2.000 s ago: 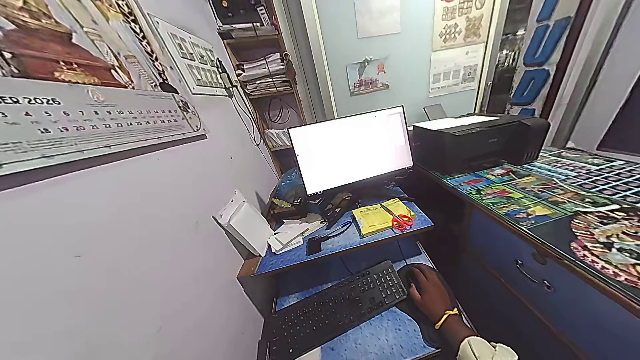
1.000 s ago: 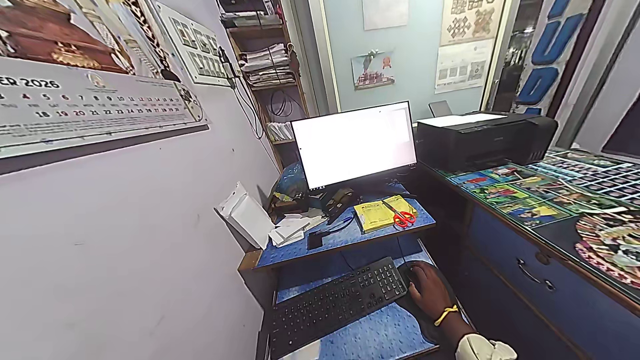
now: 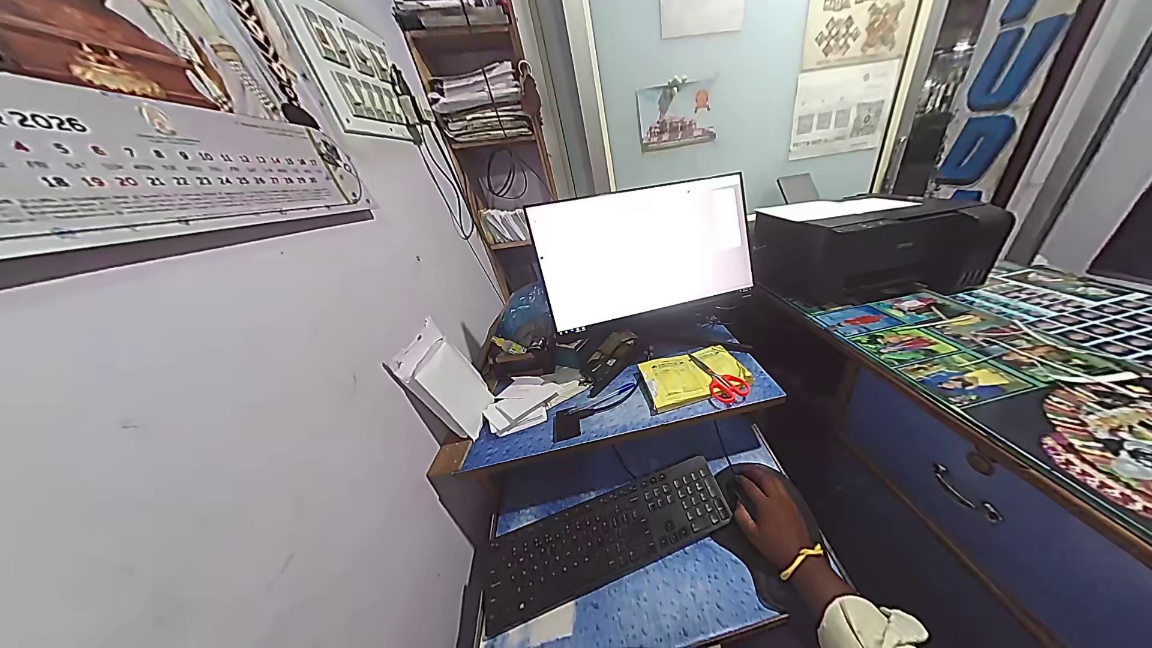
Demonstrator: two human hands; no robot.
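My right hand (image 3: 772, 517), with a yellow band at the wrist, rests over a black computer mouse (image 3: 736, 490) on a dark mouse pad (image 3: 765, 576). The hand hides most of the mouse. Left of it a black keyboard (image 3: 612, 540) lies aslant on the blue pull-out shelf (image 3: 666, 598). My left hand is not in the frame. Above, on the blue desktop, stands a lit monitor (image 3: 643, 252) with a mostly white screen. In front of it, red-handled scissors (image 3: 727, 387) lie on yellow printed packets (image 3: 675, 382).
A black printer (image 3: 886, 247) stands on the counter at the right, above blue drawers (image 3: 909, 450). White papers (image 3: 522, 405), a white box (image 3: 441, 378) and a black cable connector (image 3: 567, 425) sit left on the desktop. A wall (image 3: 225, 450) borders the left side.
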